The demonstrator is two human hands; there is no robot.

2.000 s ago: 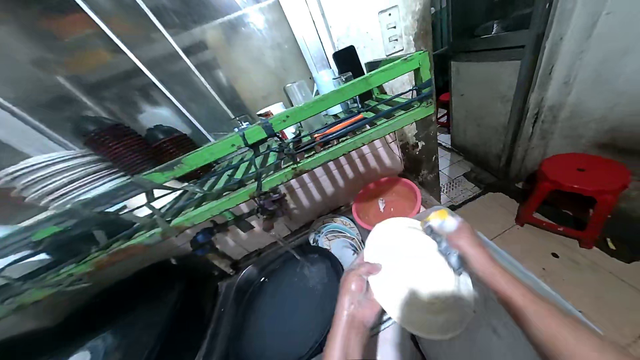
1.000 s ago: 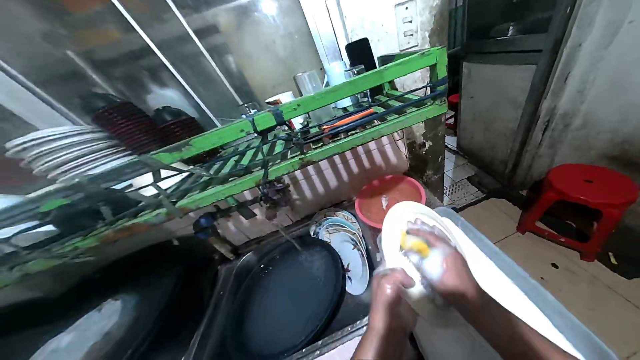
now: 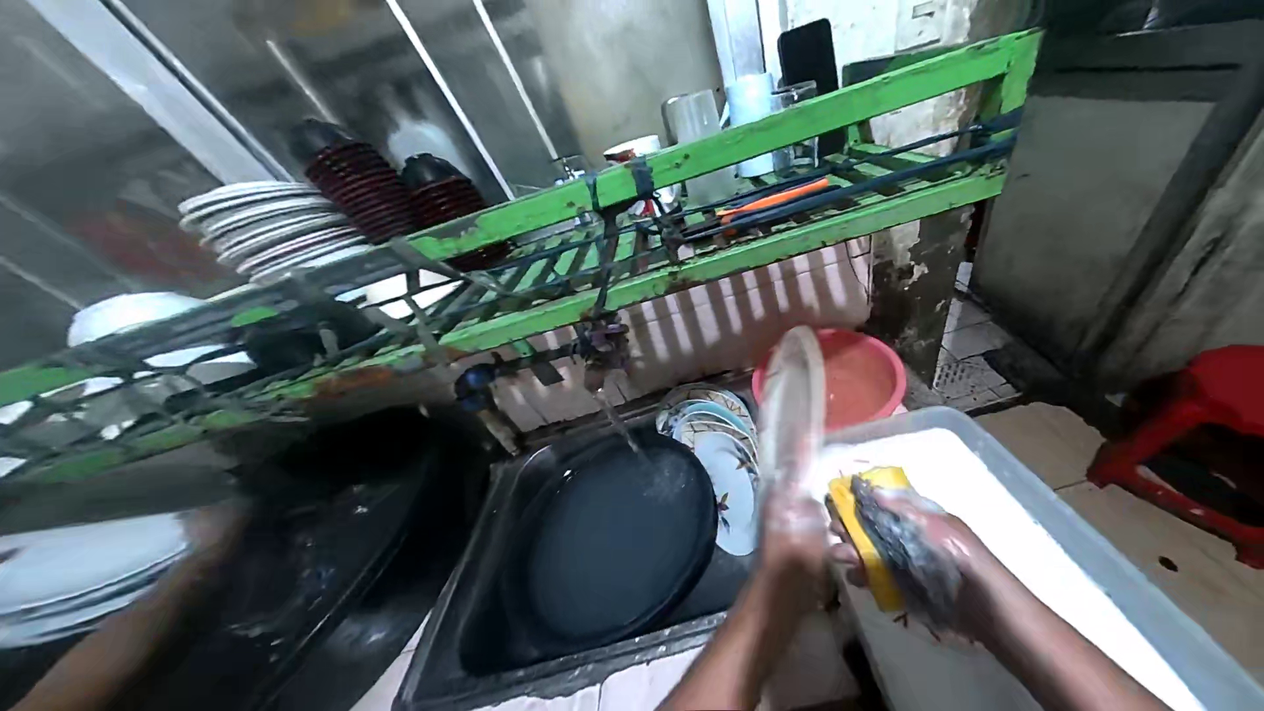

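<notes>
My left hand [image 3: 793, 528] grips the lower edge of a soapy white plate [image 3: 793, 405], which stands nearly edge-on above the side of the sink. Beside it, my right hand [image 3: 923, 543] holds a yellow sponge [image 3: 869, 543] together with a grey scouring pad [image 3: 908, 553], over a tub [image 3: 1076, 553] with white contents. Left of the plate, patterned plates [image 3: 729, 484] lean in the dark sink [image 3: 553, 671] next to a large black basin [image 3: 622, 543] of water. A thin stream runs from a tap [image 3: 602, 351] into that basin.
At far left, another person's hand [image 3: 212, 528] touches stacked white plates [image 3: 89, 573]. A green rack [image 3: 750, 247] crosses behind the sink, bearing plates, dark red bowls [image 3: 365, 188] and glasses [image 3: 696, 138]. A red basin [image 3: 859, 380] is behind the tub; a red stool [image 3: 1224, 425] stands at right.
The sponge in my right hand has come away from the plate's face. My left hand has turned the plate nearly edge-on. Another person's hand and stacked plates now show at left, as the view has shifted.
</notes>
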